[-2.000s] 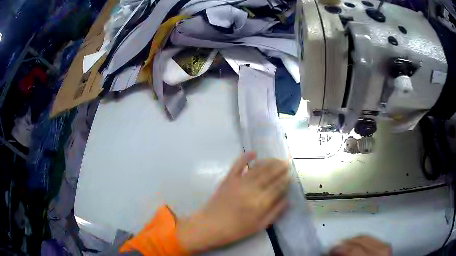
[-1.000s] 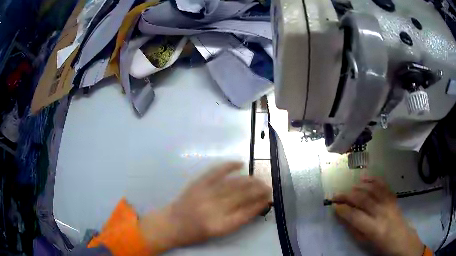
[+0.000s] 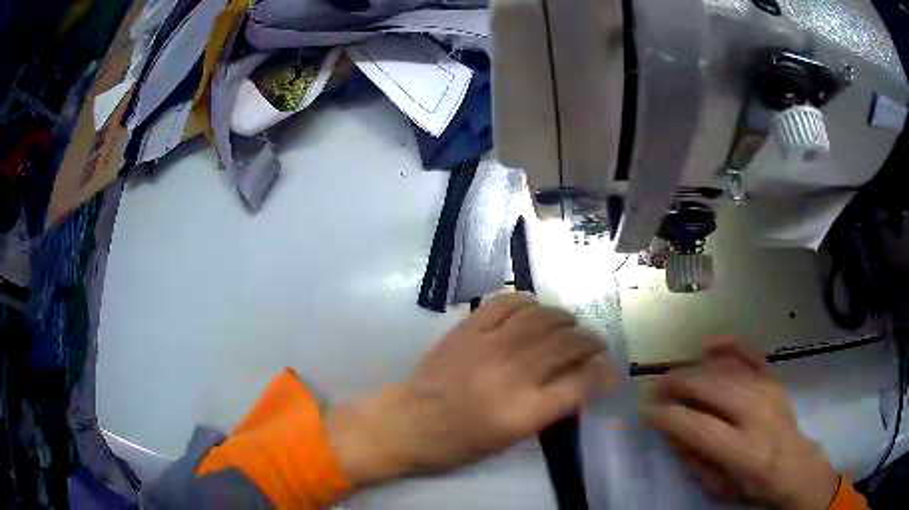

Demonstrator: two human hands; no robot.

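A grey band [image 3: 481, 244] with black edging curves on the table left of the needle area, and its lower part runs between my hands down to the frame's bottom edge. My left hand [image 3: 513, 374] lies over the band, blurred, with its fingertips on the cloth. My right hand [image 3: 733, 418] is at the band's right side, blurred, fingers bent; what it holds is hidden. The presser foot area [image 3: 590, 224] is brightly lit under the cream machine head [image 3: 598, 95], and the band passes beside or under it; I cannot tell which.
Cut strips [image 3: 369, 28] in grey and mustard are heaped at the back, with a stitched white piece [image 3: 419, 85] on a navy piece. Brown cardboard [image 3: 82, 179] is at back left. Black scissor handles [image 3: 847, 279] lie right of the needle. The white table [image 3: 259, 299] spreads left.
The band's far end now shows curved on the table left of the needle. My left hand has moved right onto the band. The view has shifted, and the grey piece over the stitched white piece is gone.
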